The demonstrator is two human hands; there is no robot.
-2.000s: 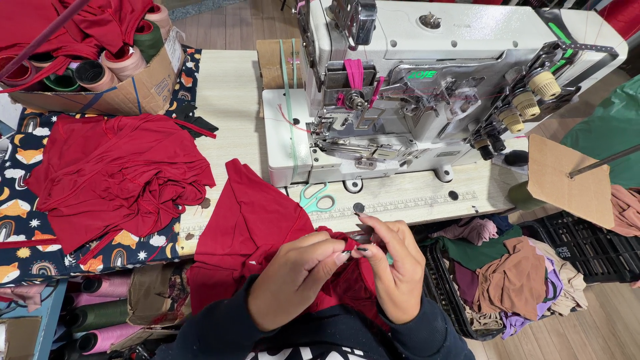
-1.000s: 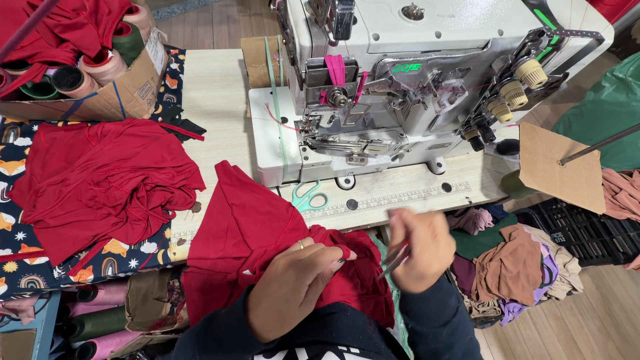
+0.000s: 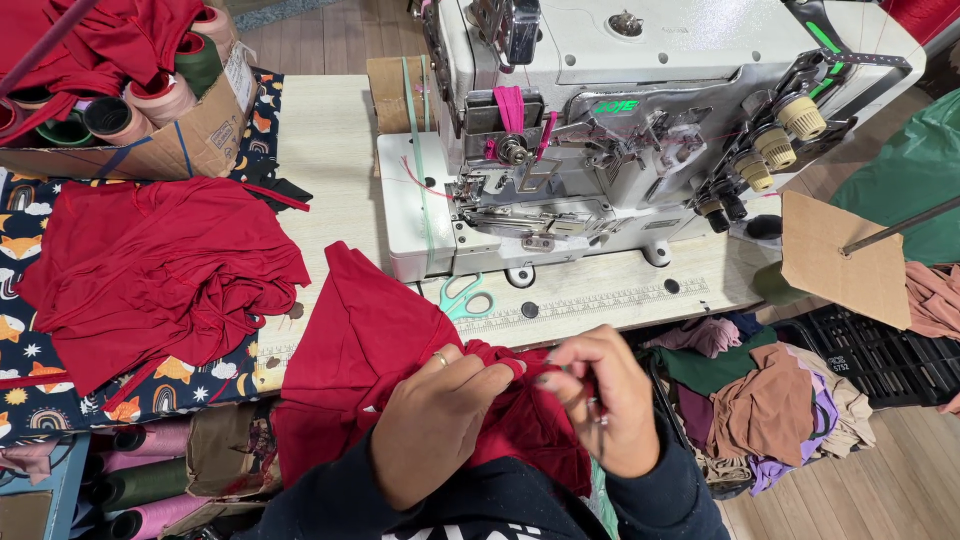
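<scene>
A dark red stretch fabric piece [image 3: 360,337] hangs over the table's front edge and across my lap. My left hand [image 3: 450,412] pinches a gathered part of it near its right side. Close by on the right, my right hand [image 3: 600,397] is raised with bent fingers over the same fabric; a small metallic thing shows in its palm, too unclear to name. Whether its fingertips hold the fabric edge is unclear. Teal-handled scissors [image 3: 466,298] lie on the table before the white Zoje sewing machine [image 3: 570,172].
Another red fabric pile [image 3: 157,277] lies on fox-print cloth at left. Behind it a cardboard box [image 3: 180,146] holds thread cones. At right are a crate of mixed fabrics [image 3: 757,405], a black plastic crate [image 3: 877,360] and a cardboard piece [image 3: 832,255] on a rod.
My right hand moved off to the right of my left hand, then came back closer to it. My left hand has stayed on the red fabric.
</scene>
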